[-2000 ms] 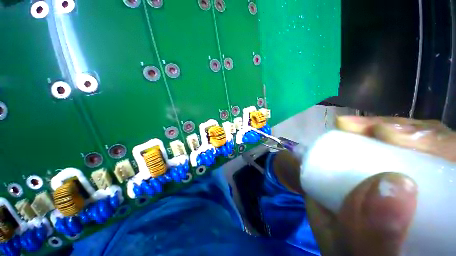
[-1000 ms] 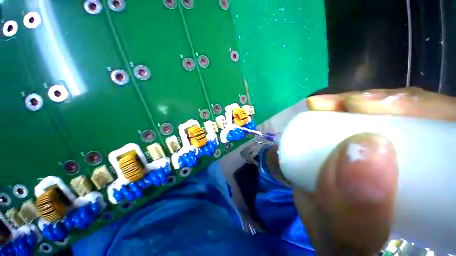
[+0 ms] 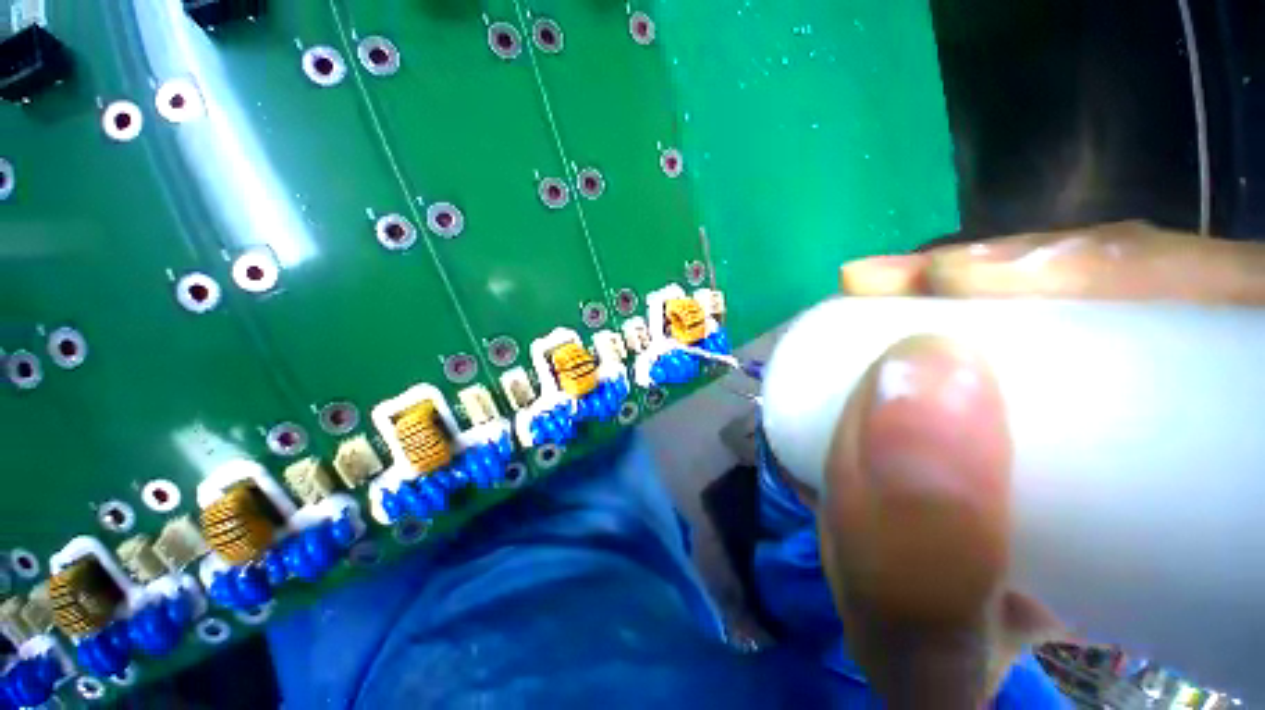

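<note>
My bare right hand (image 3: 923, 486) grips the white glue bottle (image 3: 1110, 444) at the right, thumb on its near side. The dispensing needle (image 3: 715, 358) points left from its purple hub (image 3: 751, 369), its tip at the blue discs (image 3: 676, 364) of the far-right section of the circuit board (image 3: 527, 264). White glue (image 3: 393, 411) outlines the copper-orange coils (image 3: 423, 436) and blue discs along the near edge. Cream connectors (image 3: 477, 404) stand between the coils. Whether the needle touches the parts is unclear. My left hand is not in view.
A green mat (image 3: 819, 153) lies beyond the panel's right edge, with a dark surface (image 3: 1082, 111) further right. Black components (image 3: 31, 63) stand at the panel's far left. My blue-clothed lap (image 3: 513, 583) is below the near edge. Blurred small items (image 3: 1124, 680) show at bottom right.
The view has shifted, bringing black components and another coil into the picture at left. The bottle now looks closer and larger. The needle tip remains at the far-right section.
</note>
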